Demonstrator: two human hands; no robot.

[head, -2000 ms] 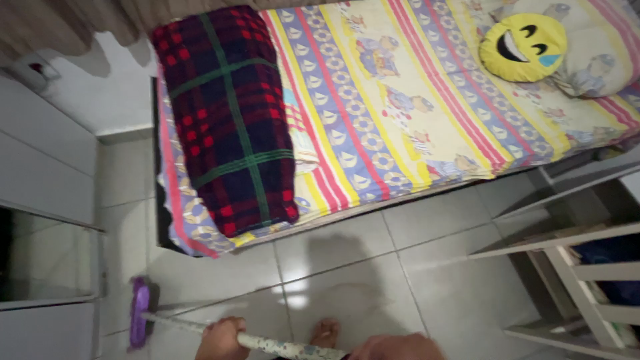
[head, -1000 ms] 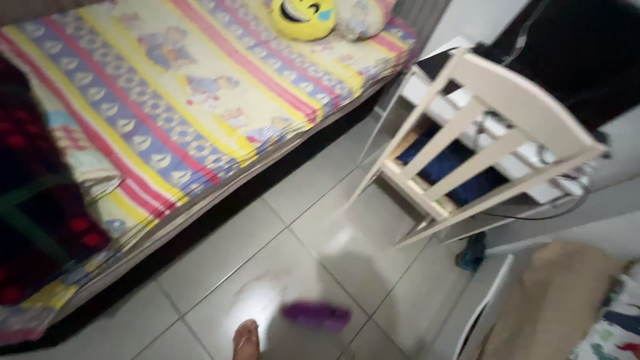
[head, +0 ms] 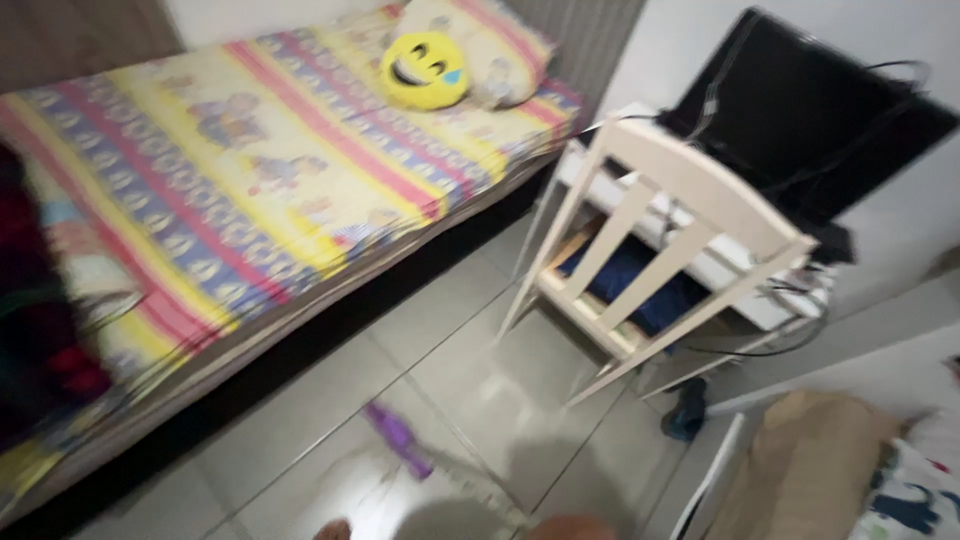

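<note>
A purple broom or squeegee head (head: 399, 441) lies on the floor tiles, blurred. Its pale patterned handle (head: 480, 491) runs down and right to the bottom edge. There a blurred piece of skin (head: 571, 528) shows beside the handle, probably part of one of my hands; which one, and its grip, cannot be told. No other part of my hands shows. My bare foot (head: 334, 529) is partly in view at the bottom, left of the handle.
A bed (head: 300, 172) with a striped sheet and yellow smiling pillow (head: 425, 71) borders the floor. A pale wooden chair (head: 697, 176) stands at a white desk with a black monitor (head: 817, 112). A dark blue object (head: 685, 411) lies near the wall.
The view has swung right, from the bed's blanket end to the chair and desk. Two seconds ago both hands were at the handle; now at most part of one shows.
</note>
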